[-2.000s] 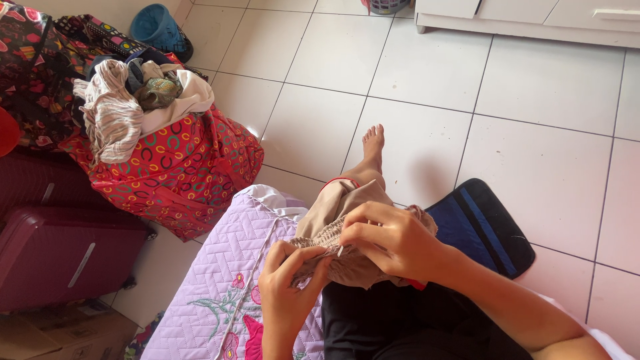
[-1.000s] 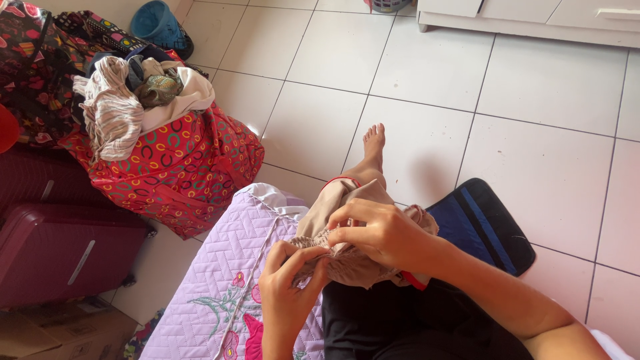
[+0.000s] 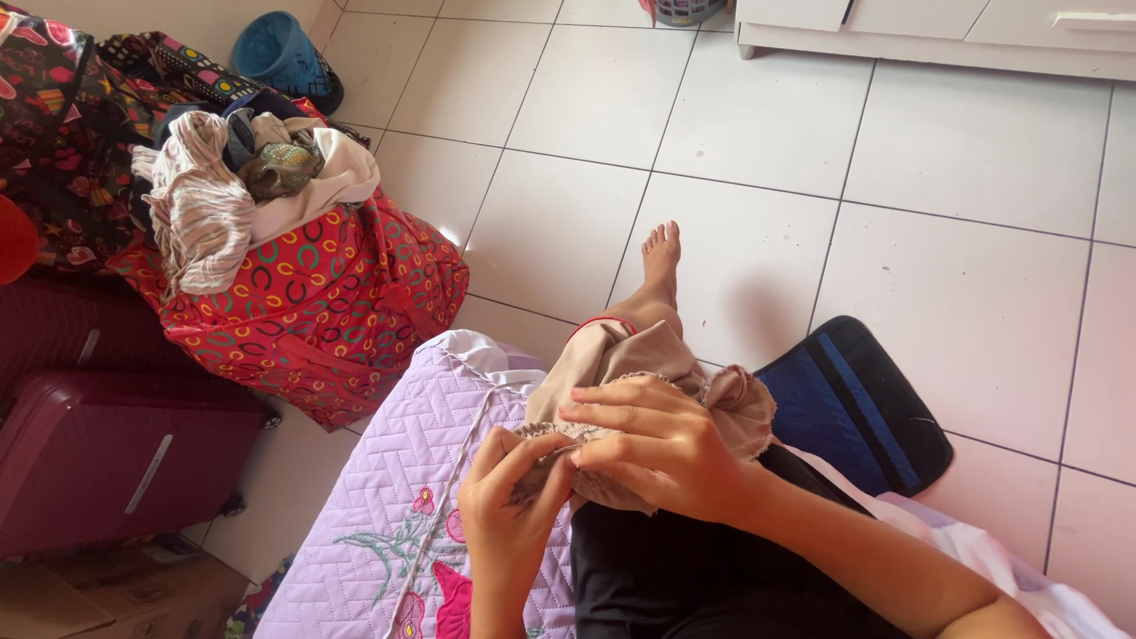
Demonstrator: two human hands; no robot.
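Note:
A beige cloth garment (image 3: 652, 355) with a gathered, ruffled edge and some red trim lies across my lap. My left hand (image 3: 515, 488) pinches its gathered edge between thumb and forefinger. Close beside it, my right hand (image 3: 666, 444) has thumb and forefinger on the same edge, with the other fingers stretched over the cloth. The fingertips of both hands nearly meet. Whatever is between them is too small to make out.
A lilac quilted bedspread (image 3: 399, 470) is at my left. Beyond it stand a red patterned bag (image 3: 311, 302) topped with clothes, a maroon suitcase (image 3: 115, 453) and a blue basket (image 3: 275, 53). A blue and black mat (image 3: 852, 408) lies on the tiled floor.
My right hand's fingers have shifted and now stretch out flatter over the cloth. My left hand keeps its pinch on the gathered edge.

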